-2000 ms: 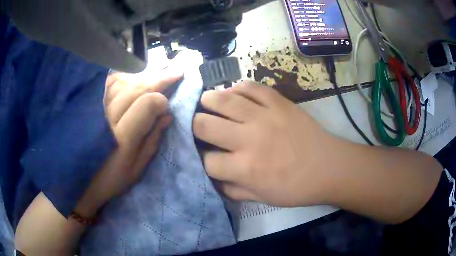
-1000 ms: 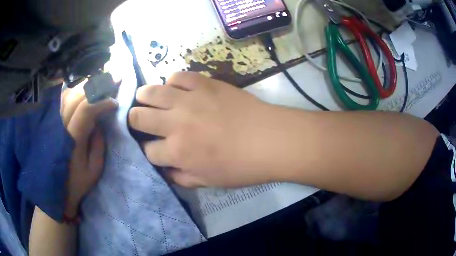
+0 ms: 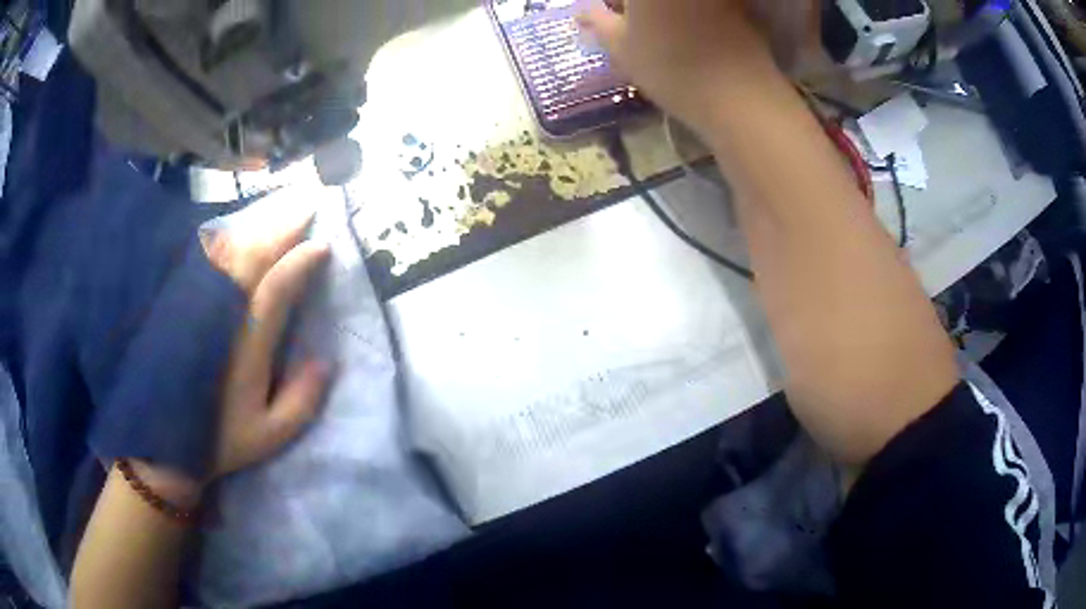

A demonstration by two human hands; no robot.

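Note:
The pale blue-grey quilted panel point(image 3: 345, 476) lies on the machine bed and table edge at the left, its top end under the sewing machine head point(image 3: 214, 83). My left hand point(image 3: 268, 345) lies on the panel with fingers spread, near the needle area. Dark navy cloth point(image 3: 131, 309) covers part of my left forearm and hand. My right hand point(image 3: 685, 54) is over the right edge of the lit phone point(image 3: 566, 71), a fingertip at the screen, cut off by the top edge. I see nothing gripped in it.
A black cable point(image 3: 691, 244) runs from the phone. The red scissor handle point(image 3: 852, 155) shows partly behind my right forearm. White labels point(image 3: 896, 137) lie beyond it, and a boxy white device point(image 3: 879, 33) stands at the upper right. A printed scale point(image 3: 572, 410) marks the white table.
My right hand has left the panel and moved up and right to the phone. My left hand stays on the panel, its fingers now more spread. The view has shifted.

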